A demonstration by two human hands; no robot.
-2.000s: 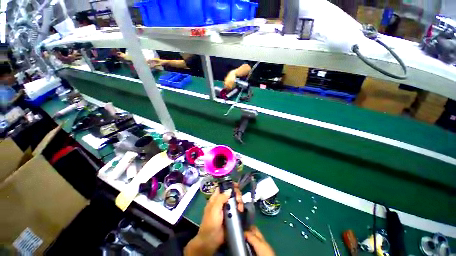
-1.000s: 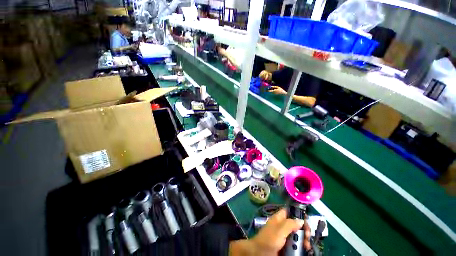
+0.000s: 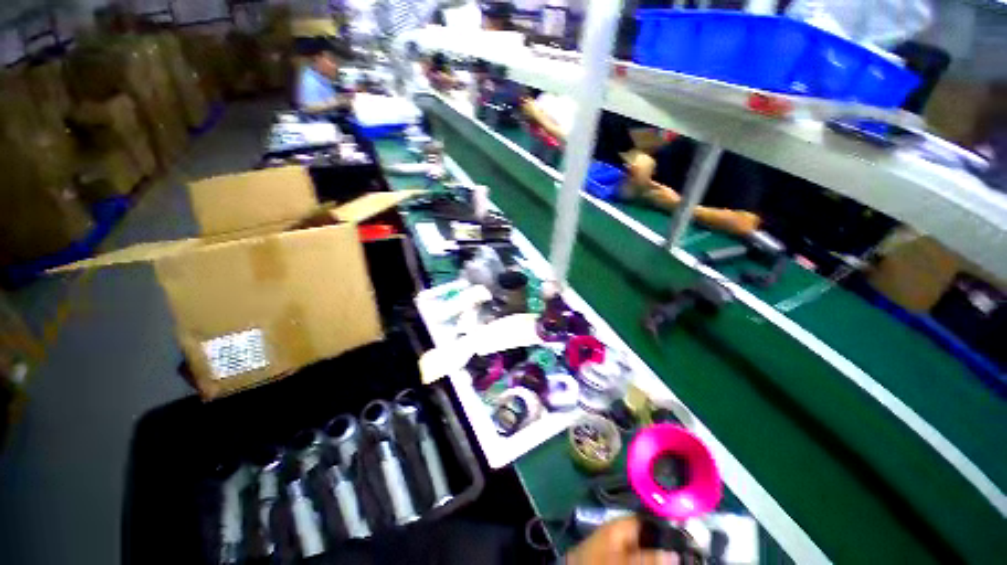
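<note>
A hair dryer with a bright magenta flared nozzle (image 3: 674, 472) stands near the bottom edge, right of centre, its dark opening facing up towards me. My left hand (image 3: 621, 544) is at the bottom edge, cut off by the frame, and closed around the dryer just below the nozzle. The dryer's handle is mostly out of the picture. My right hand is not in view.
A white tray (image 3: 499, 450) of rings and housings and a round tub of small parts (image 3: 594, 441) lie left of the dryer. A black crate (image 3: 149, 486) holds several silver handles below an open cardboard box (image 3: 276, 298). The green conveyor (image 3: 773, 408) runs along the right.
The view has turned left, bringing the box and crate in. The dryer and my left hand are now lower in the picture. My right hand has left the view.
</note>
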